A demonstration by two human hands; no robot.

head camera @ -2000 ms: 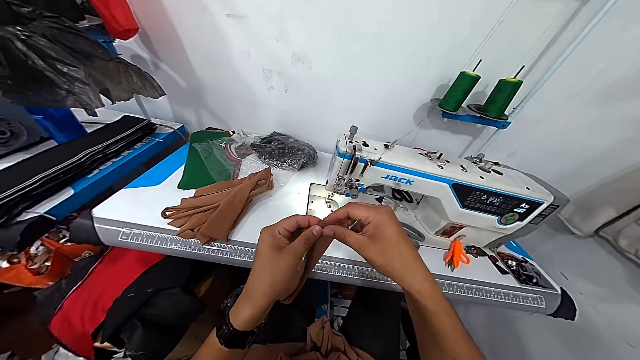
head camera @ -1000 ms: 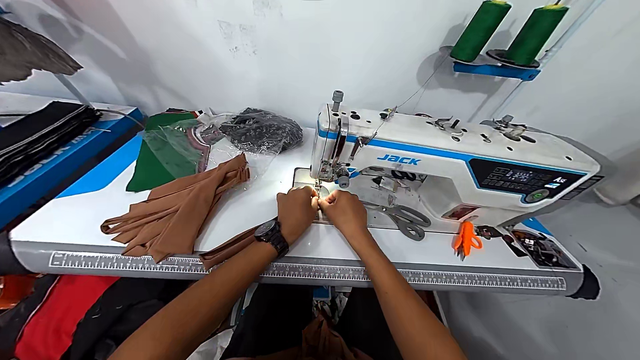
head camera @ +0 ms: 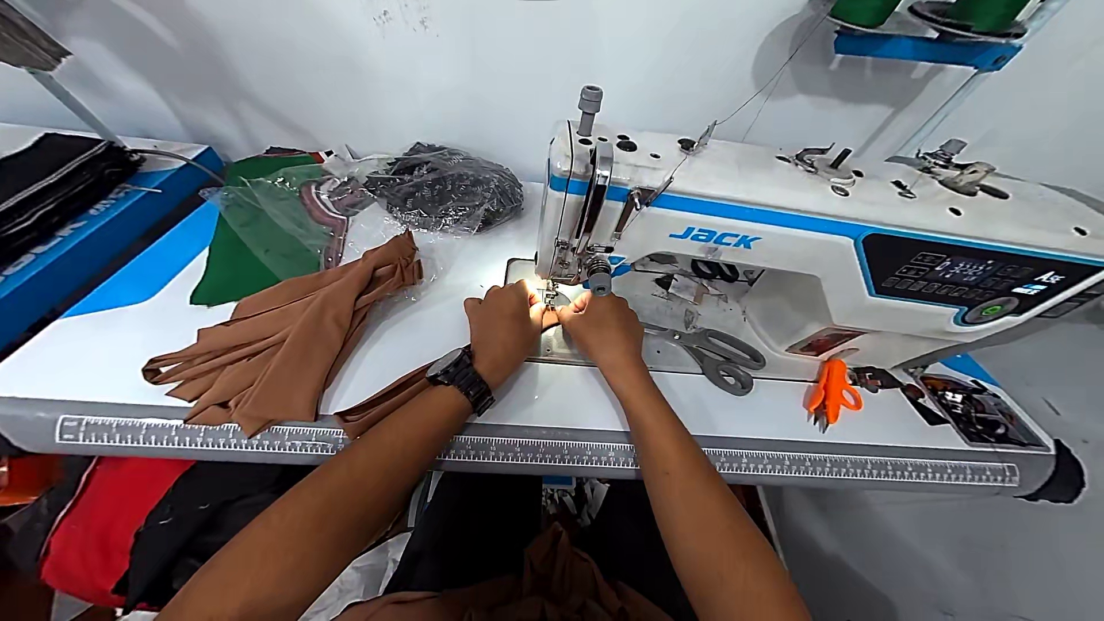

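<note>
A white Jack sewing machine [head camera: 776,224] stands on the table, its lamp lighting the presser foot [head camera: 550,296]. My left hand [head camera: 504,332], with a black watch at the wrist, pinches brown fabric just left of the foot. On the foot's right, my right hand [head camera: 604,332] grips the same piece by its edge. Between my fingertips only a small bit of it shows. A brown fabric strip [head camera: 388,403] trails out under my left wrist to the table's front edge. Farther left lies a pile of folded brown fabric pieces [head camera: 293,332].
Grey-handled scissors [head camera: 720,354] lie under the machine arm, orange-handled snips [head camera: 833,392] to their right. Green fabric [head camera: 259,228] and a plastic bag with dark contents [head camera: 448,190] sit behind the brown pile. Black fabric [head camera: 60,190] rests on a blue box. A printed ruler [head camera: 552,452] lines the front edge.
Both hands, holding brown fabric in front of the table edge two seconds ago, have moved forward to the presser foot. The lamp's glow now falls on the fingertips. The view has shifted closer.
</note>
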